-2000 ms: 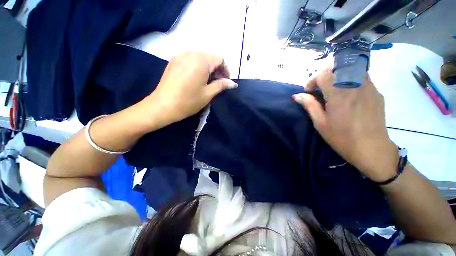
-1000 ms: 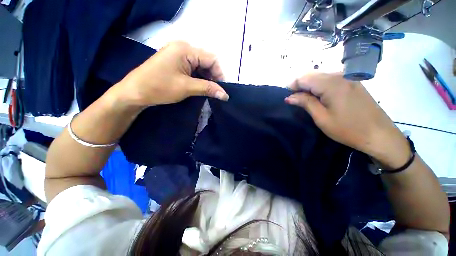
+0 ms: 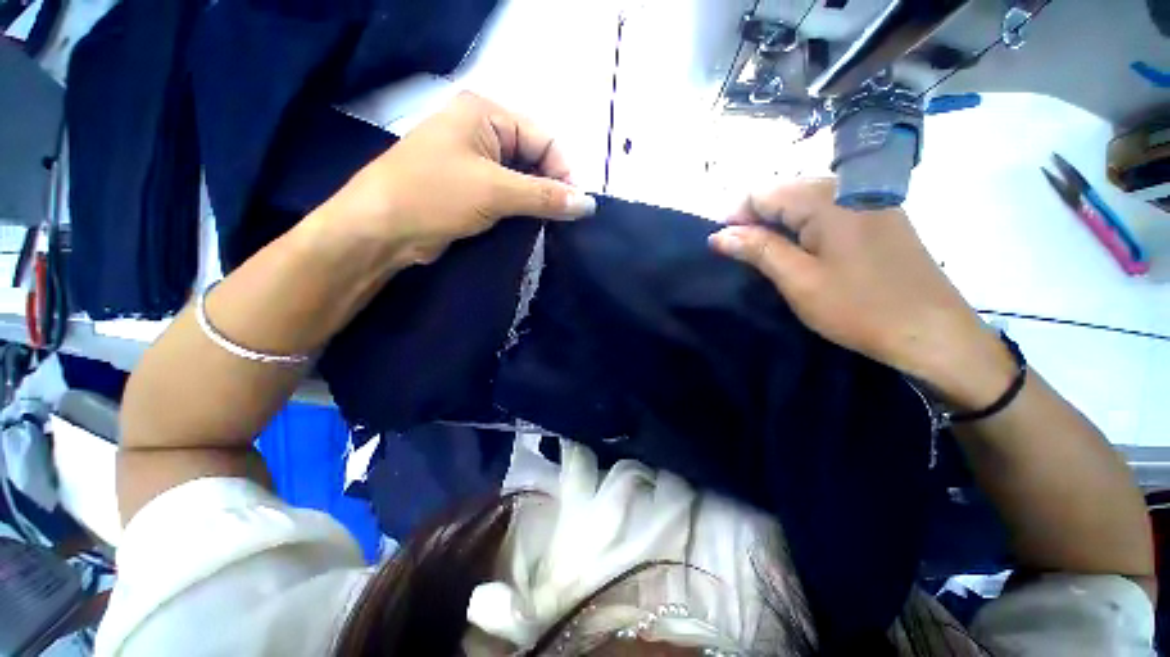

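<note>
A navy fabric panel [image 3: 667,334] hangs from the table's front over the lap, its upper edge stretched between both hands. My left hand [image 3: 449,180] pinches that edge between thumb and fingers. My right hand [image 3: 853,270] pinches the same edge farther right, just below the grey cylinder [image 3: 876,152] of the sewing machine. A pale frayed edge runs down the cloth below my left hand. The presser foot [image 3: 811,118] is behind the cloth edge, apart from it.
A navy fabric stack [image 3: 128,167] lies at the left. Red-handled scissors [image 3: 41,295] are at the far left edge. Pink and blue snips [image 3: 1097,218] lie at the right. A blue bin [image 3: 314,469] is below the table. The machine head [image 3: 1078,51] fills the upper right.
Both hands still pinch the cloth edge. My right hand has moved slightly left along it, closer to my left hand. The view has shifted a little.
</note>
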